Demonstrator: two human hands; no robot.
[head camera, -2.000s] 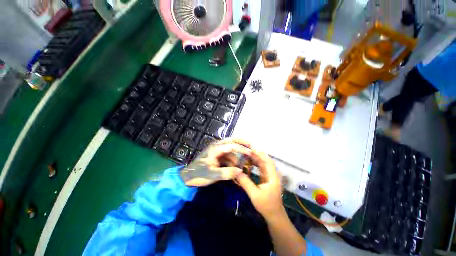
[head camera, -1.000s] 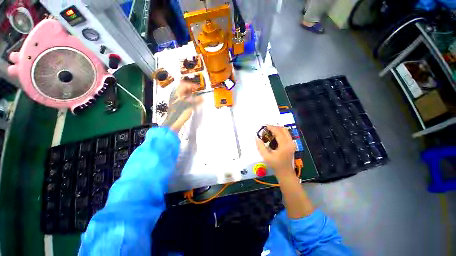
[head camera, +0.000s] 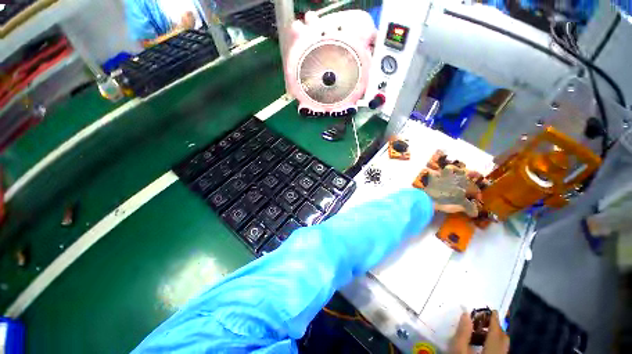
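My left hand (head camera: 452, 189) reaches over the grouped orange fixtures, close beside the orange machine head (head camera: 537, 176); its fingertips and anything in them are unclear. My right hand (head camera: 493, 340), partly cut off by the bottom edge, holds a small dark module (head camera: 480, 325) above the front right of the white machine plate (head camera: 416, 276). A single orange fixture (head camera: 398, 148) with a dark recess sits at the plate's upper left. Another orange block (head camera: 455, 234) shows just below my left hand. A loose pile of tiny dark parts (head camera: 373, 175) lies on the plate.
A black blister tray (head camera: 262, 181) with modules lies on the green bench left of the machine. Behind it stand a pink fan (head camera: 328, 69) and the control panel (head camera: 397, 52). Another black tray (head camera: 551, 321) is at lower right. An emergency stop (head camera: 423, 348) is at the front edge.
Two seconds ago both hands were together at the front edge; they are now apart. Since one second ago the view has swung left and my left hand has moved further in among the fixtures.
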